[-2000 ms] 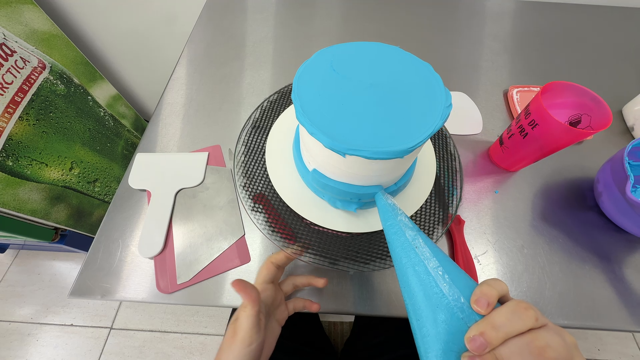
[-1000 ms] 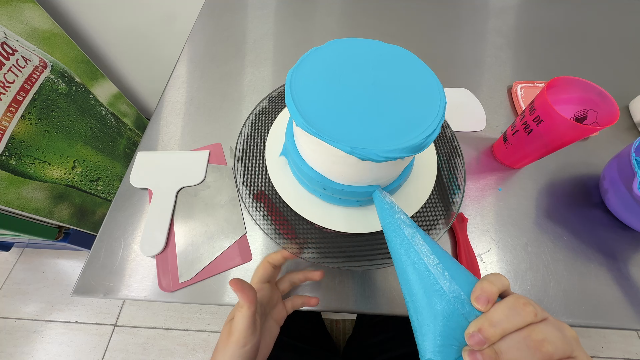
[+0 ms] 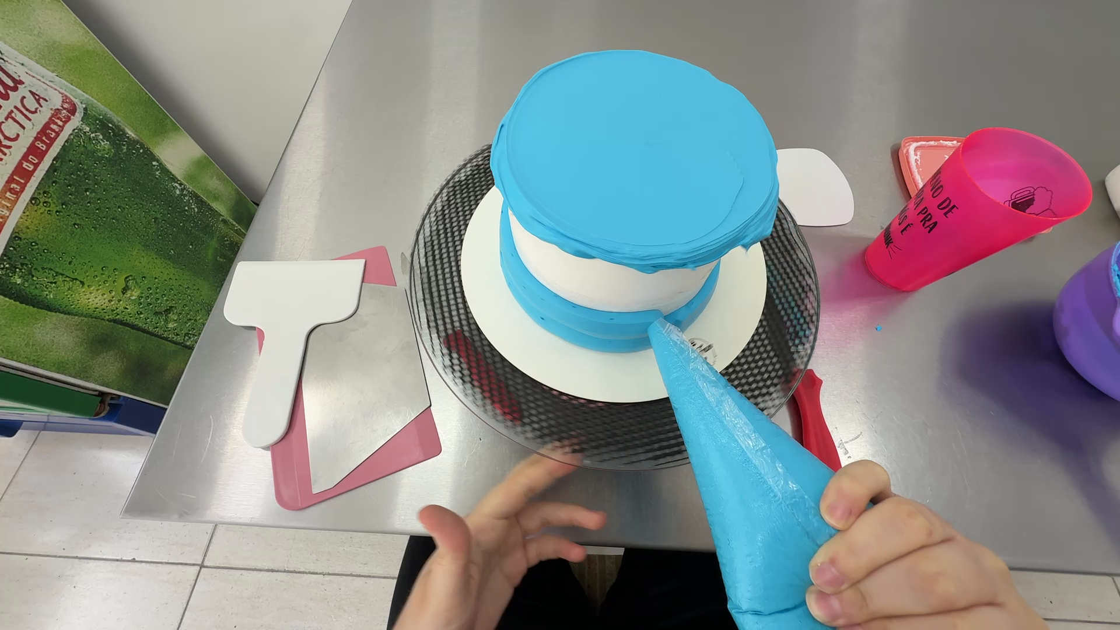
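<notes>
A round cake (image 3: pixel 634 162) has blue frosting on its top, its upper edge and around its base, with a white band between. It stands on a white cake board (image 3: pixel 560 376) on a dark patterned turntable (image 3: pixel 446 306). My right hand (image 3: pixel 910 560) grips a piping bag (image 3: pixel 744 455) of blue frosting, its tip touching the blue layer low on the cake's near side. My left hand (image 3: pixel 507 542) is at the turntable's near rim, fingers apart and holding nothing; its index fingertip reaches the rim and is blurred.
Left on the metal table (image 3: pixel 962 472) lie a white scraper (image 3: pixel 289 324), a metal sheet (image 3: pixel 367 376) and a pink scraper (image 3: pixel 293 481). A red handle (image 3: pixel 815 420), white scraper (image 3: pixel 814 185), pink cup (image 3: pixel 971 219), coral item (image 3: pixel 923 162) and purple bowl (image 3: pixel 1089 324) are at right.
The blue band at the cake's base and its ragged upper edge look different, and printing on the board now shows beside the bag's tip, so the cake and board have turned. Both hands stay in about the same places.
</notes>
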